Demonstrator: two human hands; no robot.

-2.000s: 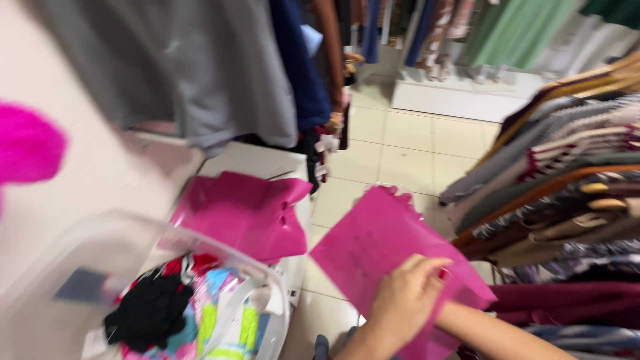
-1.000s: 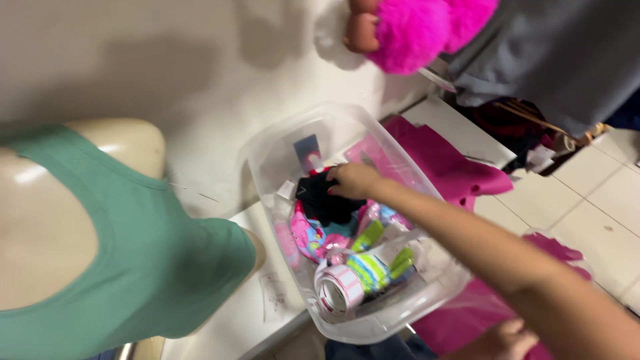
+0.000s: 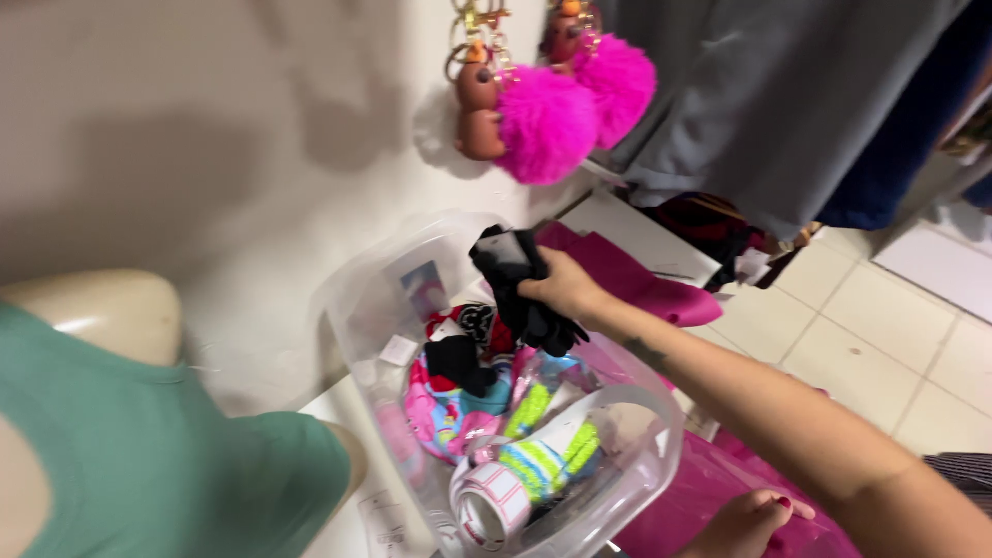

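Note:
My right hand (image 3: 570, 291) grips a bundle of black knit gloves (image 3: 535, 322) above the far side of a clear plastic bin (image 3: 673, 442). Inside the bin lie a black cloth item (image 3: 457, 360), red and pink printed fabric items, striped fuzzy green, white and blue socks (image 3: 542, 461) and a roll of white labels with pink edges (image 3: 492, 508). At the lower right, my left hand (image 3: 748, 523), one nail painted red, holds a glossy pink plastic bag (image 3: 697, 473); part of this hand is cut off by the frame.
A mannequin in a green top (image 3: 186, 457) stands left of the bin. Keychains with pink pompoms (image 3: 546, 128) hang by the wall above it. Another pink bag (image 3: 620, 271) lies on the white shelf (image 3: 643, 232) behind. Grey garments (image 3: 721, 101) hang at the upper right, above a tiled floor (image 3: 852, 341).
My right hand, which was down in the bin a second ago, is raised with the black gloves. Two seconds ago both hands were at a pink bag. The view has swung left since then.

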